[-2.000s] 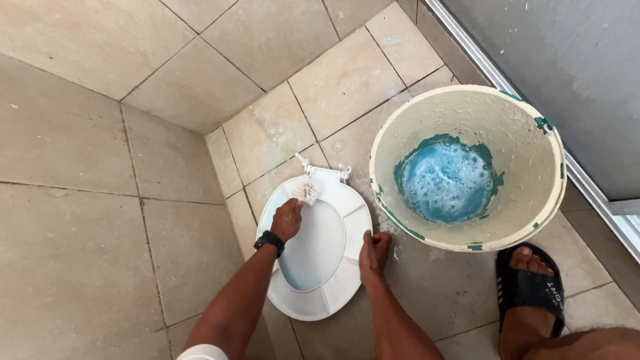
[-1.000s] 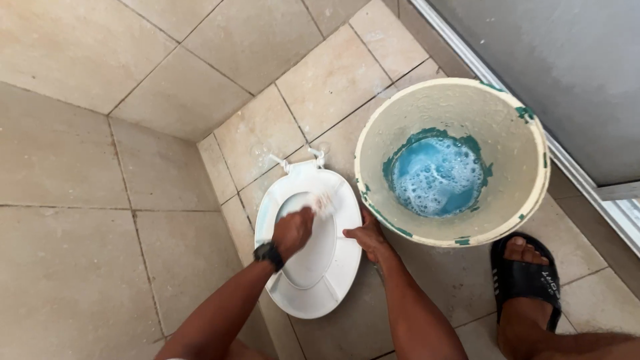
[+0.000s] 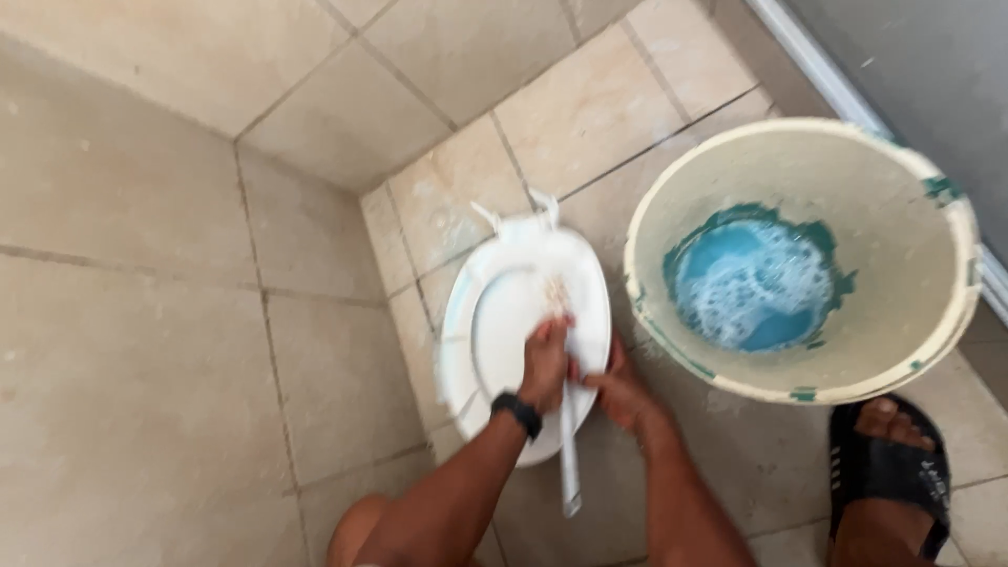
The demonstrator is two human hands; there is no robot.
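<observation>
A white toilet seat with its lid stands tilted on the tiled floor, hinge end away from me. My left hand, with a black watch on the wrist, is closed around a brush with a pale handle. Its blurred bristles lie against the white surface. My right hand grips the right edge of the toilet seat, thumb on top and fingers partly hidden behind the rim.
To the right, a cream bucket holds foamy blue water. Below it is a foot in a black slide sandal. Tiled walls rise at left and behind; a metal frame runs along the upper right.
My left hand has moved down the toilet seat toward its right edge, and the long brush handle now shows below it. My right hand has stayed at the right edge.
</observation>
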